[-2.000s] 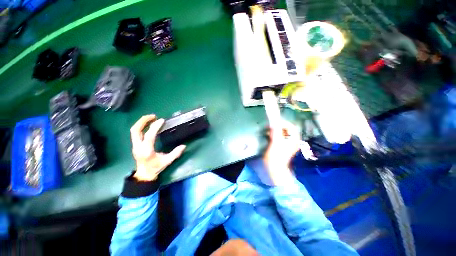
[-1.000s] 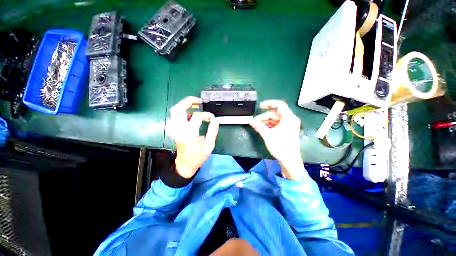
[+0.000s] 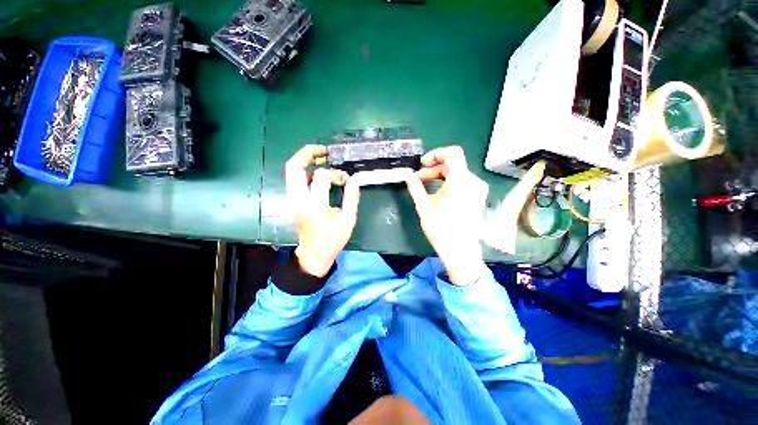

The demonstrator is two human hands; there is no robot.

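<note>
A camera unit (image 3: 374, 149) with a grey patterned side and a black lower side stands on its edge on the green bench, in front of me. A short pale tape strip (image 3: 382, 176) lies along its near black side. My left hand (image 3: 322, 212) pinches the strip's left end, with fingertips at the unit's left corner. My right hand (image 3: 449, 203) pinches the strip's right end, with fingertips at the unit's right corner. Whether the strip is stuck to the unit cannot be told.
A white tape dispenser (image 3: 540, 91) with a tape tongue (image 3: 511, 212) stands right, beside a large tape roll (image 3: 686, 120). A blue bin (image 3: 104, 124) of metal parts is left. Camera units (image 3: 158, 124) lie beside it, another (image 3: 262, 33) further back. A power strip (image 3: 608, 257) is right.
The strip has moved from just in front of the unit up against its near side. Both hands have moved slightly away from me, with fingertips now at the unit's corners.
</note>
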